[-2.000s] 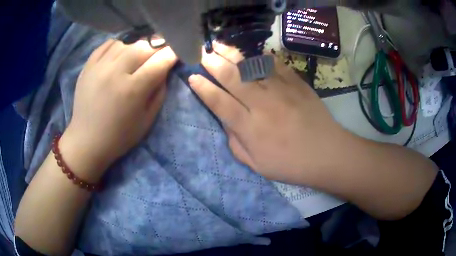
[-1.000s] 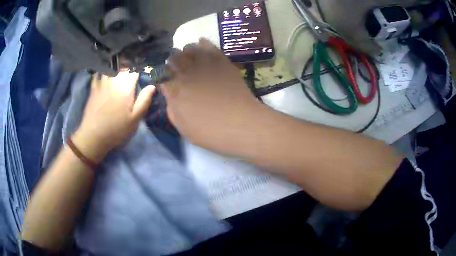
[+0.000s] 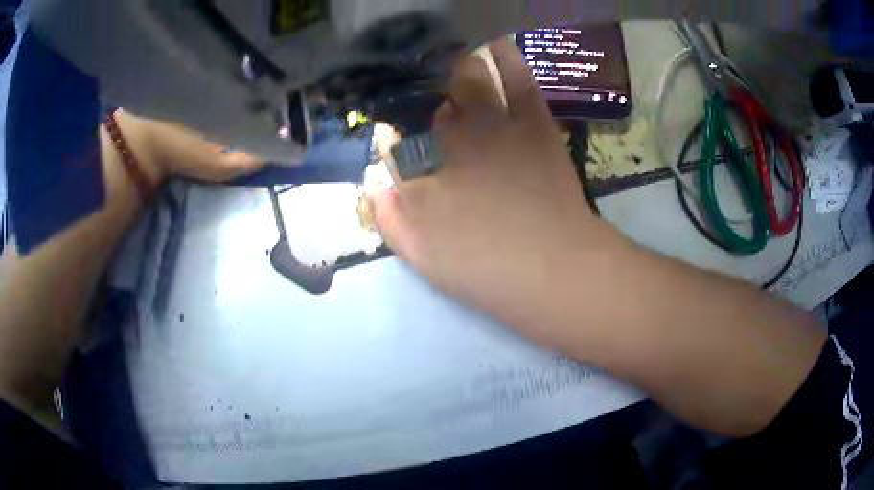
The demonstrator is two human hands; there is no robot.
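A plain navy strip [image 3: 321,161] lies across the lit needle area under the sewing machine head [image 3: 383,38]. My right hand [image 3: 479,177] is at the strip's right end beside the ridged grey block [image 3: 416,153], its fingertips pinching near the cloth's end. My left hand [image 3: 192,151] is at the left, partly hidden by the machine head and cloth; its fingers rest along the navy cloth, and whether they grip it is unclear. A navy panel [image 3: 53,144] hangs at the far left over my left wrist. The needle is too blurred to tell.
A smartphone [image 3: 575,72] with a lit screen lies behind my right hand. Scissors [image 3: 733,172] with green and red handles lie right of it, over a thin black cable. White labels [image 3: 829,182] and a small white and black device [image 3: 845,94] are at the far right.
The light blue quilted panel has left the table front, uncovering the white top and bed plate edge. My left hand has moved left, and navy cloth now shows at far left and under the head.
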